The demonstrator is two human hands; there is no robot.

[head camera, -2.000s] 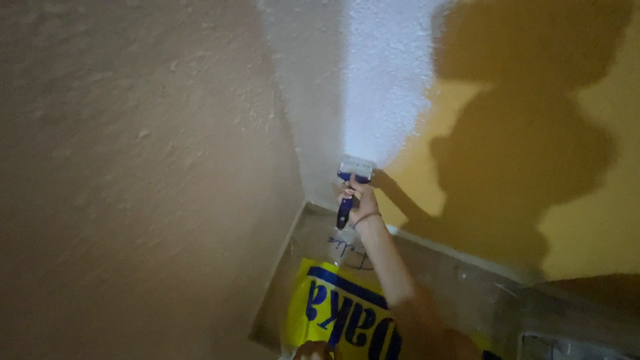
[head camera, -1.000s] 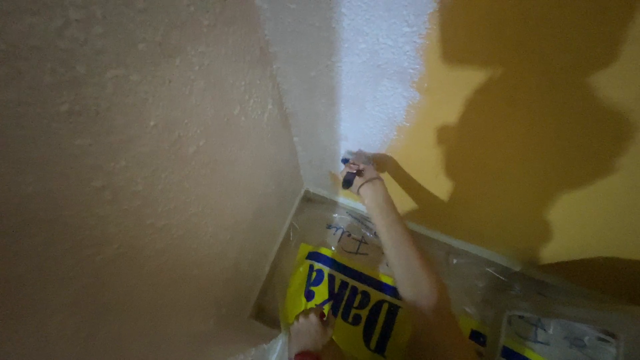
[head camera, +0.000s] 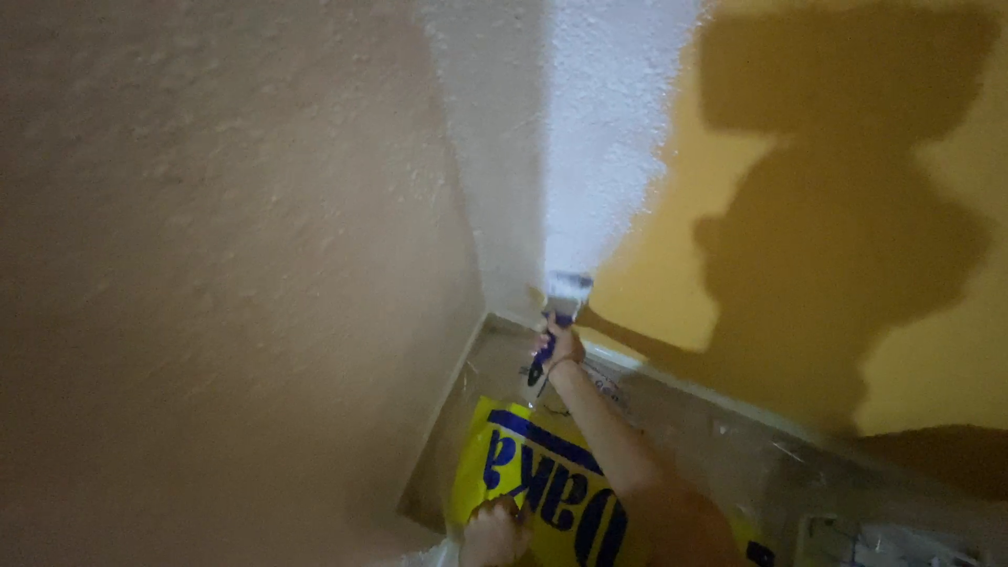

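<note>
A flat paintbrush [head camera: 568, 293] with a dark blue handle is in my right hand [head camera: 563, 346], its bristles up against the wall near the corner. White paint [head camera: 606, 134] covers a band of the wall above the brush, with a ragged edge along the yellow paint [head camera: 654, 291]. My left hand [head camera: 496, 531] is low in the view over a yellow plastic bag [head camera: 480, 465] with blue lettering; its fingers look curled, but what it holds, if anything, cannot be made out.
A textured pale wall [head camera: 236, 260] rises on the left. Clear plastic sheeting [head camera: 709, 441] lies along the floor below the yellow wall, over items with writing. A pale container [head camera: 882, 543] stands at the lower right. My shadow falls on the yellow wall.
The brush in my right hand has turned: edge-on and blurred one second ago, its broad side now shows against the wall. My left hand shows more than two seconds ago.
</note>
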